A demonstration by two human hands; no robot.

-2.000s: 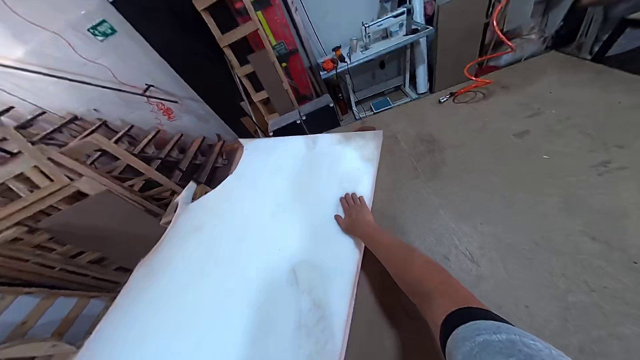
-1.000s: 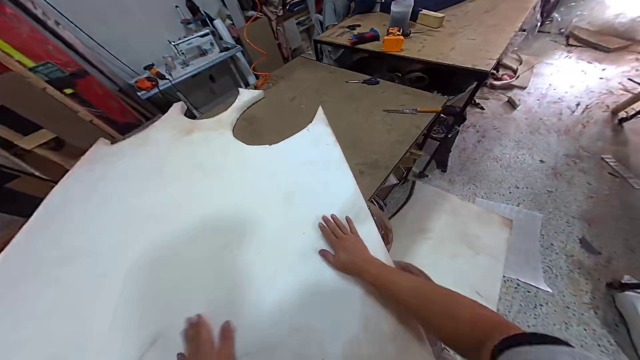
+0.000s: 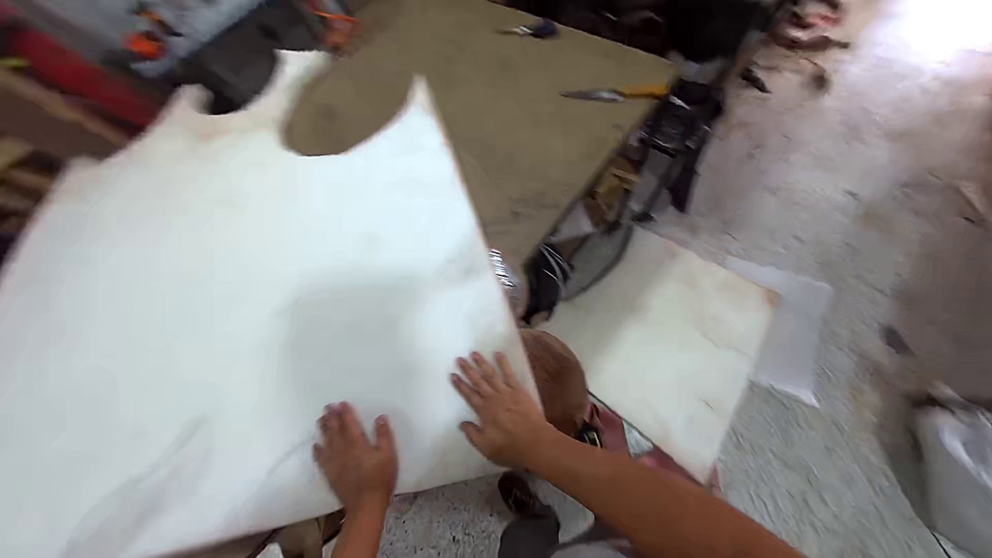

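Note:
A large white sheet of soft material, perhaps foam or batting (image 3: 194, 310), spreads before me, with curved cut-outs along its far edge. My left hand (image 3: 358, 457) lies on it near the front edge, fingers spread. My right hand (image 3: 500, 403) rests on the sheet by its right edge, fingers apart. Neither hand grips anything that shows. Under the far part of the sheet is a brown tabletop (image 3: 535, 147). A pointed tool with a yellow handle (image 3: 647, 91) and scissors with a dark handle (image 3: 539, 29) lie on that tabletop.
A brown rounded object (image 3: 554, 376), partly hidden, is close beside the sheet's right edge. Another off-white sheet (image 3: 666, 349) lies lower at the right, over a thin white sheet (image 3: 790, 333) on the speckled floor (image 3: 806, 480). A whitish bag (image 3: 961, 465) stands at far right.
The view has swung far to the right since the first frame. My left hand, not seen at first, now lies fully in view on the sheet. My right hand stays near the right edge.

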